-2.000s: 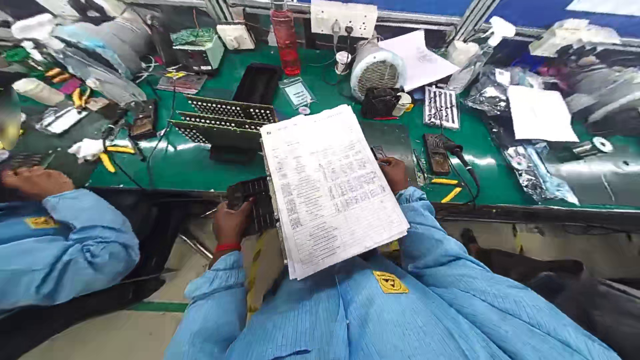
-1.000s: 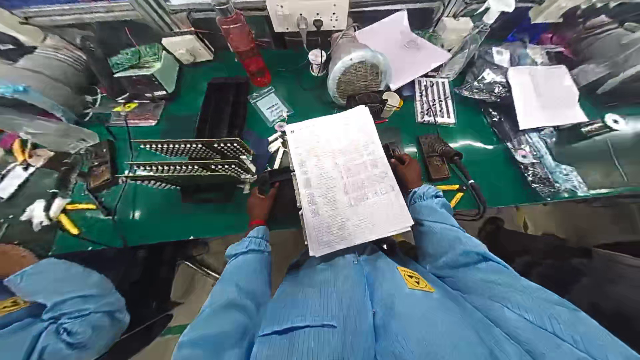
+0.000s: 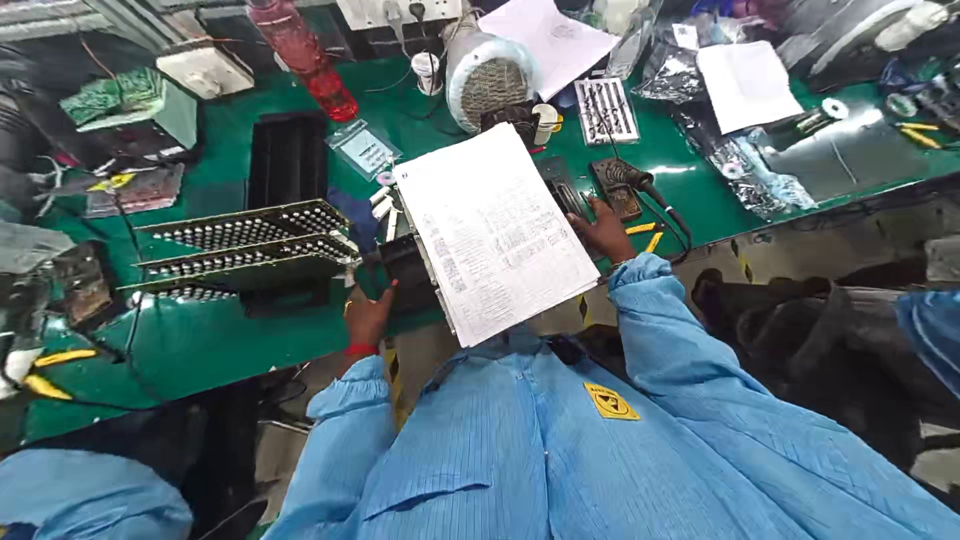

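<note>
A stack of printed sheets (image 3: 499, 236) lies tilted over a black tray (image 3: 412, 276) at the bench's front edge. My left hand (image 3: 367, 319) is at the left end of this tray, fingers up against it; its grip is partly unclear. At the right side of the papers, my right hand (image 3: 602, 231) has its fingers by a dark object (image 3: 564, 196) largely hidden by the sheets. Circuit boards with rows of round metal parts (image 3: 255, 244) stand in a black rack left of my left hand. Small white pieces (image 3: 386, 210) lie between rack and papers.
Behind the papers are a red bottle (image 3: 311, 64), a round wire-mesh device (image 3: 491, 82) and a small plastic bag (image 3: 365, 148). A soldering iron holder (image 3: 619, 184) and yellow-handled tool (image 3: 649, 234) lie right of my right hand. A co-worker's blue sleeve (image 3: 90, 495) shows lower left.
The black tray held in my left hand two seconds ago, off the bench's front edge, has moved forward onto the bench edge. The papers moved with it. The view has shifted closer.
</note>
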